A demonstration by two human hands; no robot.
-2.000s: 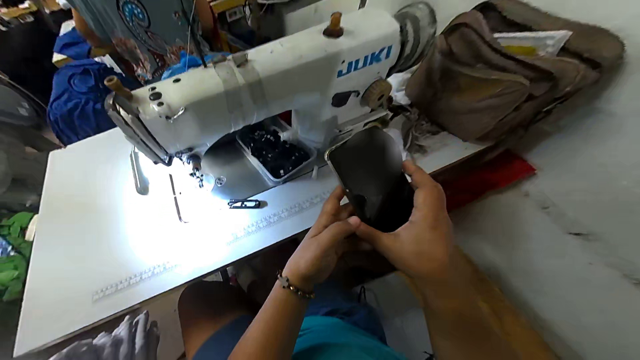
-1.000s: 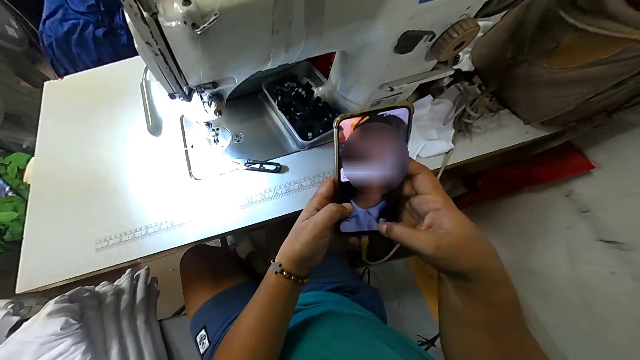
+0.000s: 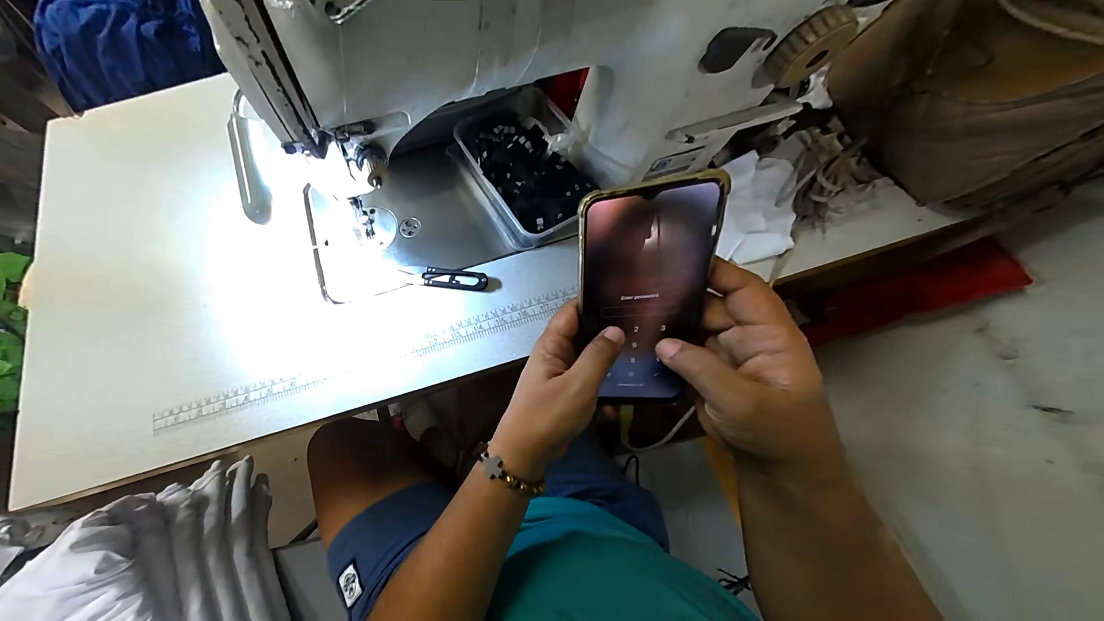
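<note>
A smartphone [image 3: 651,259] in a yellowish case is held upright between both hands, its screen lit with a password keypad. My left hand [image 3: 565,379] grips its lower left side, thumb over the keypad, a beaded bracelet on the wrist. On the lower right side, my right hand [image 3: 750,362] holds it with the thumb at the screen's edge. A cable runs from the phone's bottom. Behind the phone stands a white sewing machine [image 3: 483,43], its lamp shining on the needle area. Small thread snips [image 3: 454,279] lie on the table in front of the machine bed.
A clear plastic box [image 3: 509,216] of small black pieces sits under the machine arm. White scraps [image 3: 755,207] and a brown bag [image 3: 975,112] are at the right. Printed ruler strips run along the table [image 3: 129,302]. Grey cloth [image 3: 172,552] is stacked at lower left.
The phone's screen was dark, then showed a bright picture, and now shows a keypad. Both hands have kept hold of it. The view has moved closer to the table.
</note>
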